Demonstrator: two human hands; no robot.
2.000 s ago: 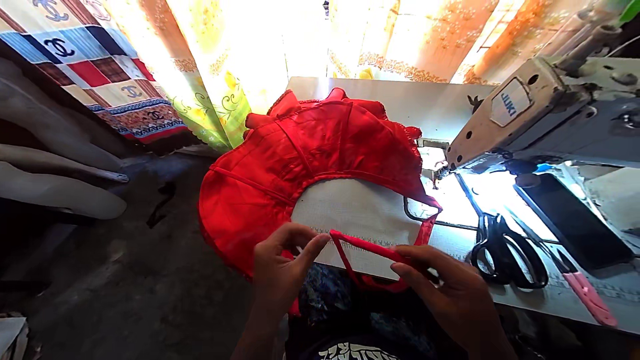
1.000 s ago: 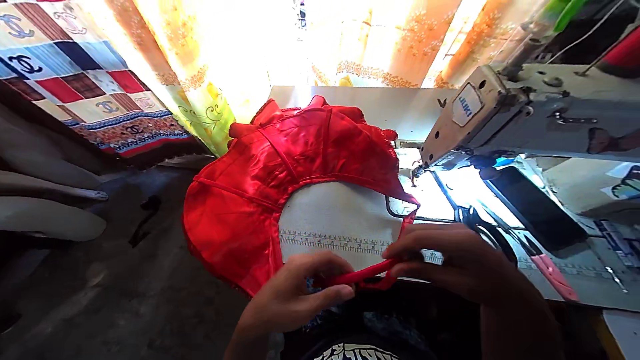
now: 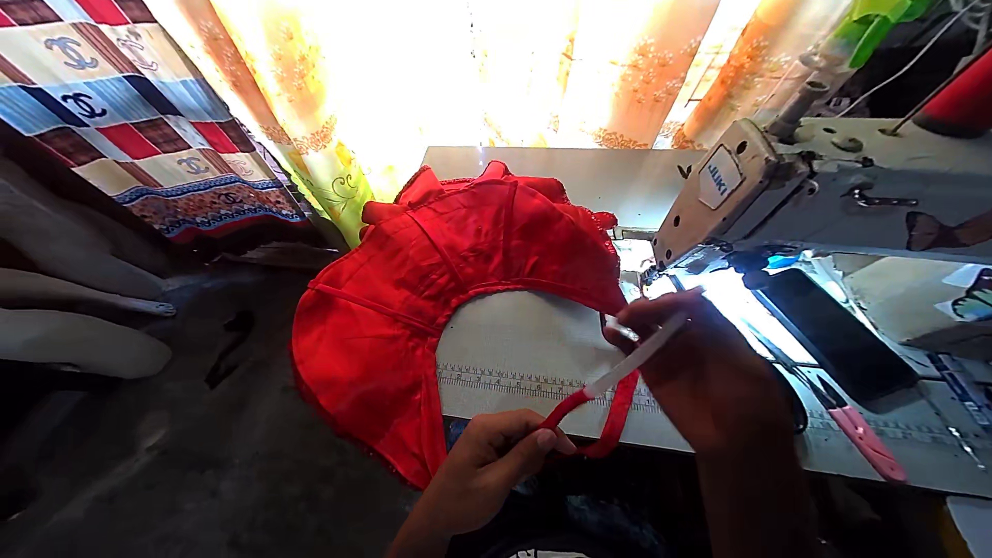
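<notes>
A red fabric garment piece [image 3: 480,240] with ruffled edging lies curved on the sewing table, its left part over the edge. My left hand [image 3: 496,465] pinches a narrow red fabric strap [image 3: 618,411] between thumb and fingers near the table's front edge. The strap loops rightward and up toward the garment's right end. Beyond my left fingertips a strap end rises to a whitish, translucent strip [image 3: 635,360], which reaches my right hand [image 3: 697,364]. The right fingers are curled by the sewing machine's needle area; their exact grip on the strip is partly hidden in shadow.
A Juki sewing machine [image 3: 845,194] stands at the right, its lamp lit. A black phone [image 3: 837,337], a pink-handled tool [image 3: 866,443] and dark-handled scissors, partly hidden, lie beneath and beside it. A printed ruler scale [image 3: 511,380] crosses the table. Curtains [image 3: 542,77] hang behind; pale mannequin limbs [image 3: 77,333] are at left.
My right hand has moved away from the left, up toward the machine's needle area. A whitish strip now shows between the hands. My left hand still pinches the red strap.
</notes>
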